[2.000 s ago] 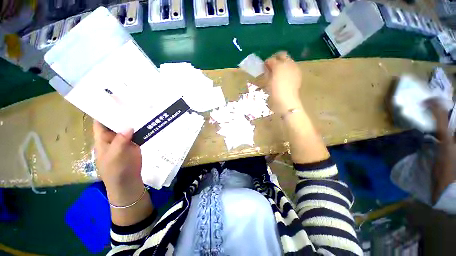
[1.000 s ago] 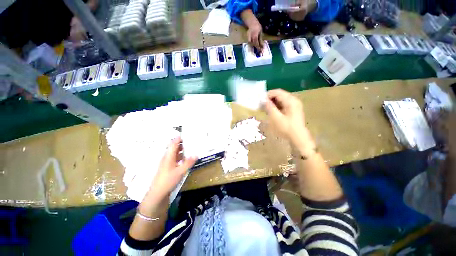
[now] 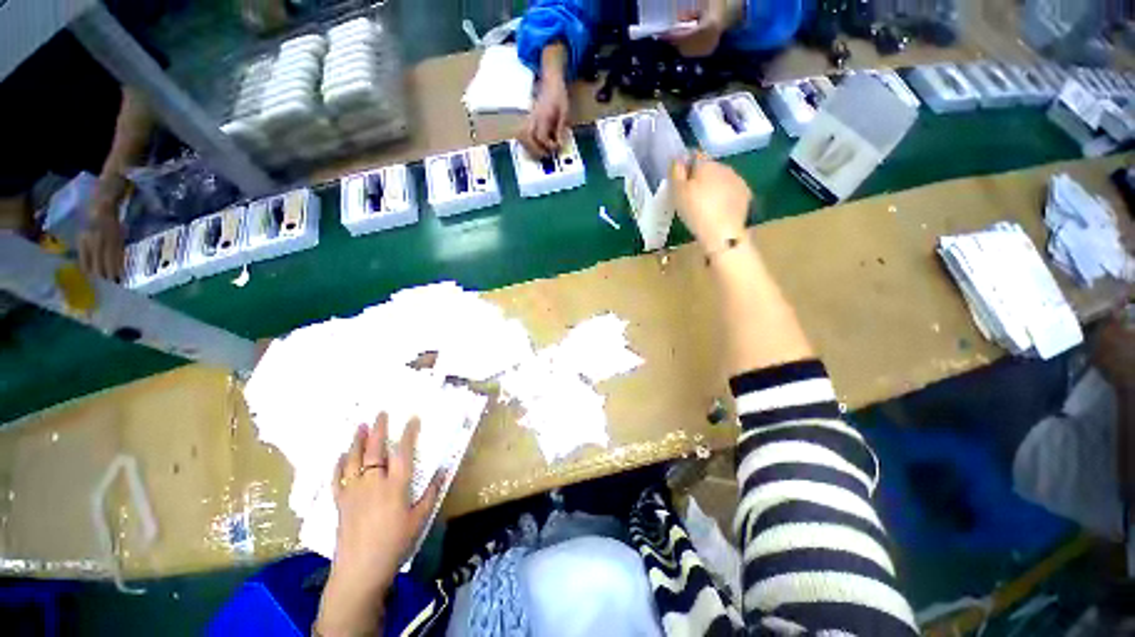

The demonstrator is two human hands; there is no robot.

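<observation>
My right hand (image 3: 712,205) is stretched out over the green belt and grips the top edge of an upright white folded carton (image 3: 651,187), which stands at the belt among the open product boxes. My left hand (image 3: 380,498) lies with its fingers spread on the white leaflets (image 3: 373,336) at the left of the bench and grips nothing that I can see. Small white slips (image 3: 566,398) lie in a loose heap right of the leaflets.
Open product boxes (image 3: 378,199) stand in a row on the green belt (image 3: 498,243). Another upright carton (image 3: 853,137) stands farther right. A white stack (image 3: 1011,289) lies on the bench at right. A person in blue sleeves reaches into a box opposite. A metal post (image 3: 125,311) is at left.
My right hand has moved forward to the belt, where the folded carton now stands upright. My left hand has let go of the carton and lies on the leaflets. The view has shifted.
</observation>
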